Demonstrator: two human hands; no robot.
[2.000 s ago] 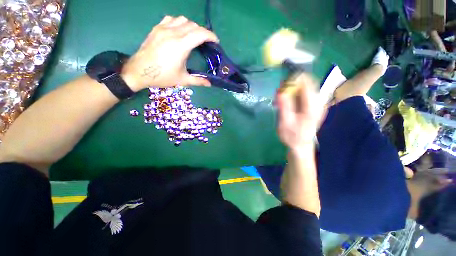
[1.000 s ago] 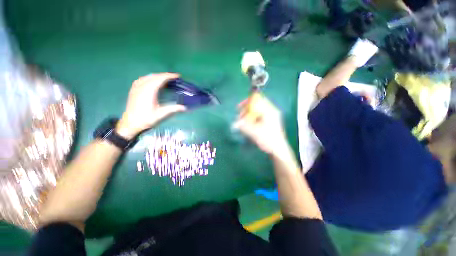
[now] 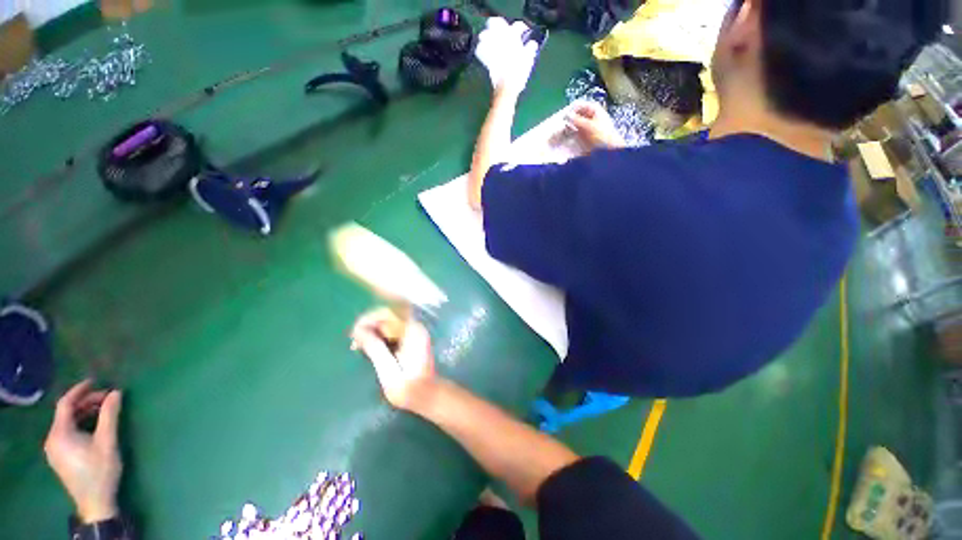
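My right hand (image 3: 406, 359) grips the handle of a hammer (image 3: 385, 264), whose pale yellow and silver head is blurred above the green tabletop. My left hand (image 3: 87, 448), wearing a black watch, is low at the far left with thumb and fingers curled towards each other. Something dark shows between them, too small to tell. A heap of shiny pink-purple studs (image 3: 306, 512) lies at the bottom edge, partly cut off, between my hands. A navy sandal piece with a pale edge (image 3: 21, 353) lies at the left edge, above my left hand.
A neighbour in a navy shirt (image 3: 675, 253) leans over a white sheet (image 3: 527, 295), with a white glove (image 3: 508, 53) on one hand. Farther back lie another navy sandal (image 3: 248, 200), a dark strapped piece (image 3: 353, 79), black round objects (image 3: 148, 158) and loose glittering pieces (image 3: 84, 74).
The view has swung right and up, showing more table and the neighbour's head. The navy piece clearly held in my left hand earlier is no longer recognisable there. My right hand still holds the hammer.
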